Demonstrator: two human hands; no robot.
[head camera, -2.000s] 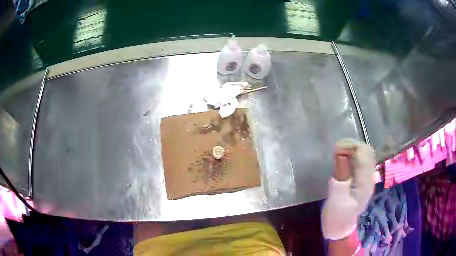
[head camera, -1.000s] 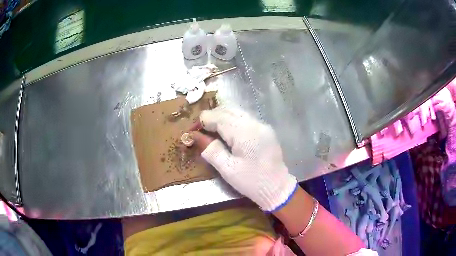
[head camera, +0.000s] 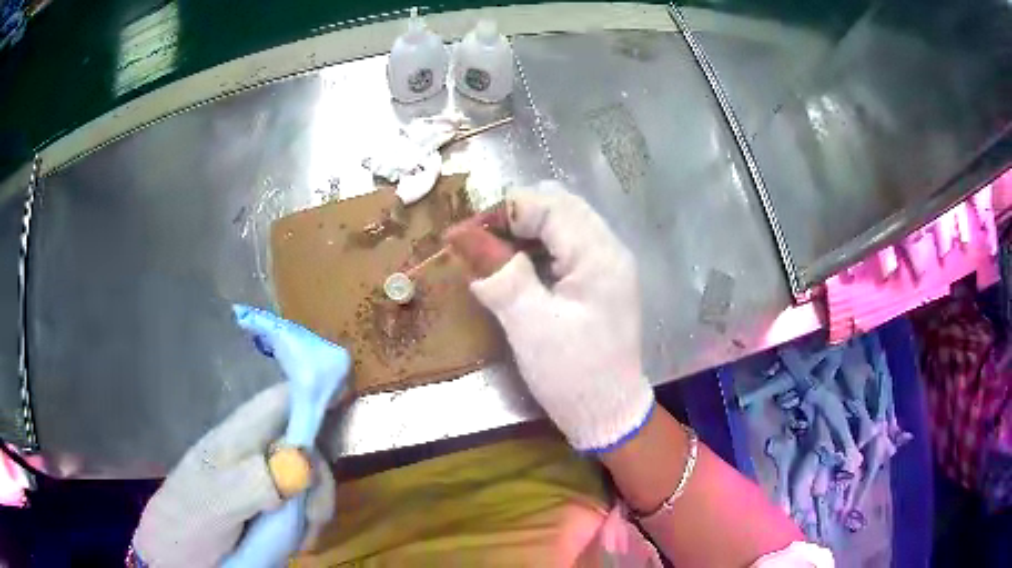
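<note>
My gloved left hand (head camera: 239, 477) is closed around a light-blue moulded limb part (head camera: 316, 372) at the lower left. The part's flared end points up and left and has dark-blue marks. A tan-orange patch covers my left thumb. My gloved right hand (head camera: 572, 294) holds a thin brush or stick (head camera: 427, 264) in its fingertips, over the cardboard mat (head camera: 316, 250). The stick's tip is close to the small whitish cup (head camera: 400, 287) on the mat; I cannot tell if they touch.
Two translucent squeeze bottles (head camera: 420, 69) stand behind the mat. A crumpled white rag (head camera: 411, 164) with a pale stick (head camera: 479, 130) on it lies before them. A crate (head camera: 724, 413) of light-blue parts is at the lower right. Pink-lit parts (head camera: 916, 266) line the right bench edge.
My left hand has come into view with the blue part. My right hand came from the right to the cup, then moved slightly up and right of it, with the stick now visible.
</note>
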